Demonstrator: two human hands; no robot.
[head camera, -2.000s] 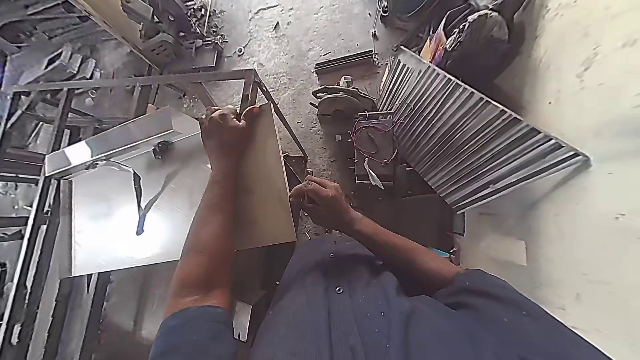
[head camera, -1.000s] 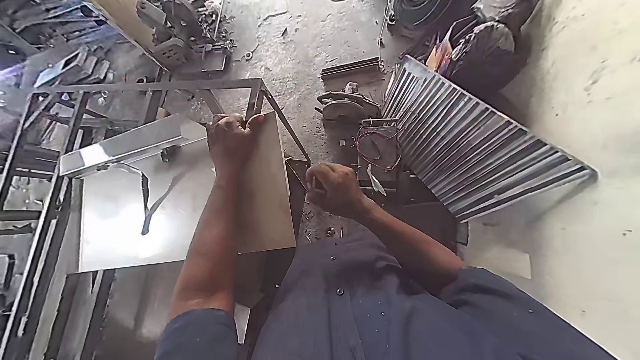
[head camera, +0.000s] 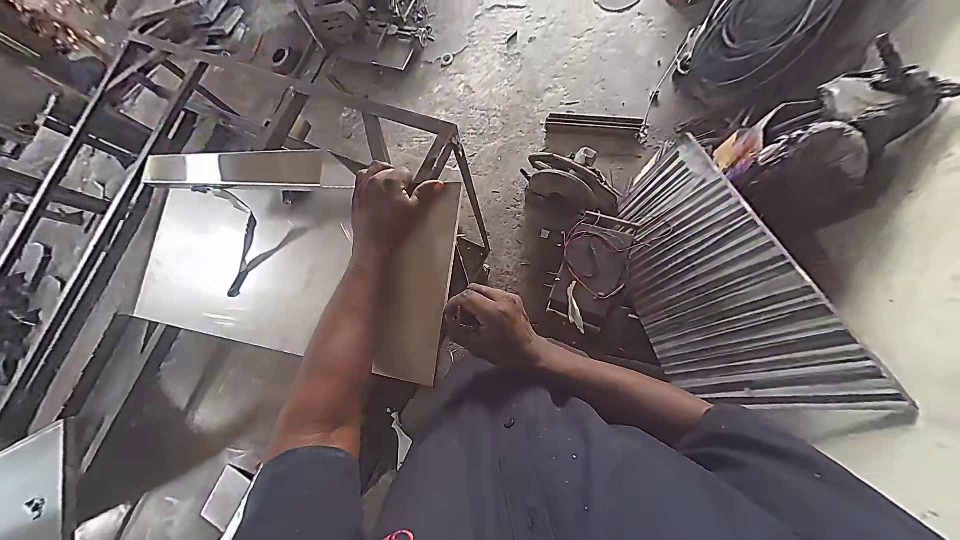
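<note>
A shiny sheet-metal panel (head camera: 277, 255) with a raised folded edge (head camera: 247, 168) lies on a metal frame (head camera: 405, 116). My left hand (head camera: 386, 206) grips the panel's far edge near its right corner, thumb on top. Beside the panel's right edge is my right hand (head camera: 491, 322), its fingers curled; whether it holds something small cannot be told. A dark strip (head camera: 246, 255) rests on the panel, with its reflection next to it.
A slatted metal grille (head camera: 757, 300) leans at the right. Between it and the frame stand a circular power saw (head camera: 562, 184) and a box-like device (head camera: 600, 259) with red wires. Coiled hose (head camera: 772, 37) lies at the upper right, metal scrap at the left.
The panel has turned a little, and its folded edge now lies more level in view. My left hand stays on the far edge, my right hand beside the right edge. The view has shifted.
</note>
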